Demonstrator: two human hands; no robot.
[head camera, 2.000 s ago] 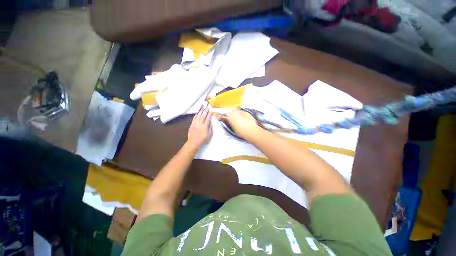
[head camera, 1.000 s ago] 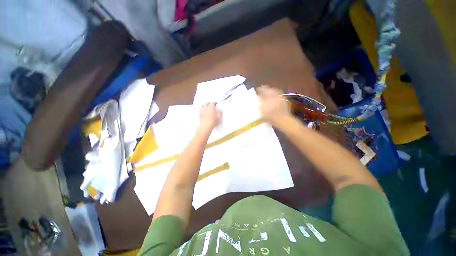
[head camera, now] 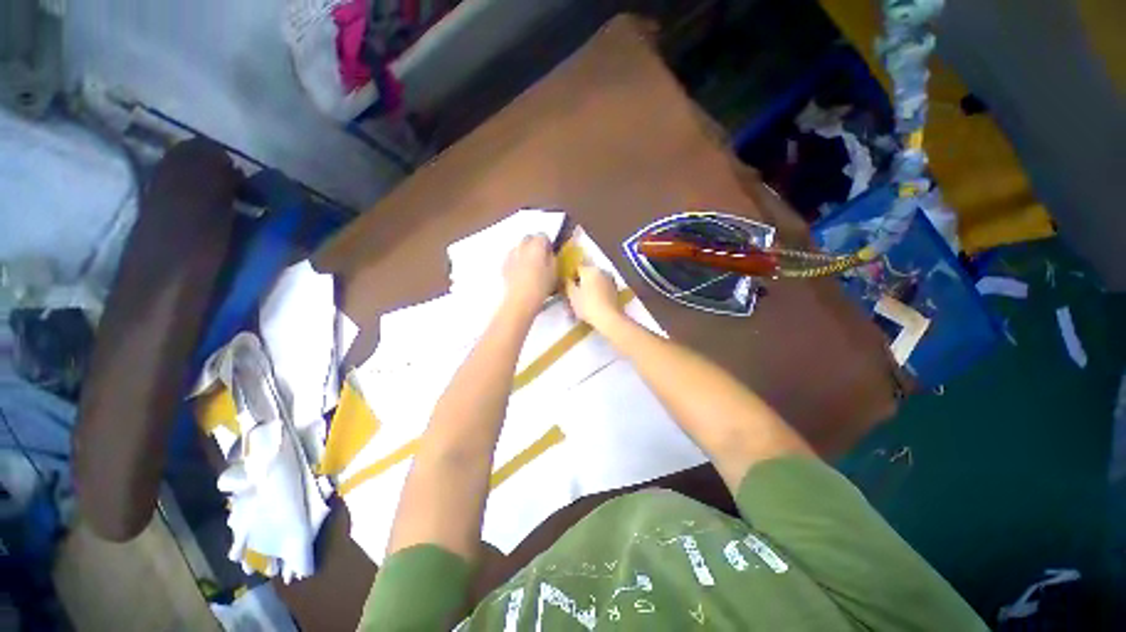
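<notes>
A white garment panel [head camera: 605, 414] with mustard strips lies spread on the brown pressing table [head camera: 568, 124]. My left hand [head camera: 532, 269] is closed on the panel's upper part. My right hand [head camera: 593, 294] is just right of it, with its fingers on the panel beside a small mustard patch; whether they pinch the cloth is too blurred to tell. The steam iron [head camera: 704, 259] with its orange-brown handle lies on the table to the right, touched by neither hand, its tip pointing left.
A crumpled white and mustard heap [head camera: 274, 494] lies at the table's left. A long brown padded arm [head camera: 154, 333] stands beyond it. The steam hose [head camera: 911, 148] hangs at upper right above a blue scrap bin [head camera: 963, 327]. Offcuts lie on the green floor [head camera: 975, 482].
The view has turned toward the right. My right hand has let go of the iron, now on the table, and moved left onto the panel. My left hand remains at the panel's upper part.
</notes>
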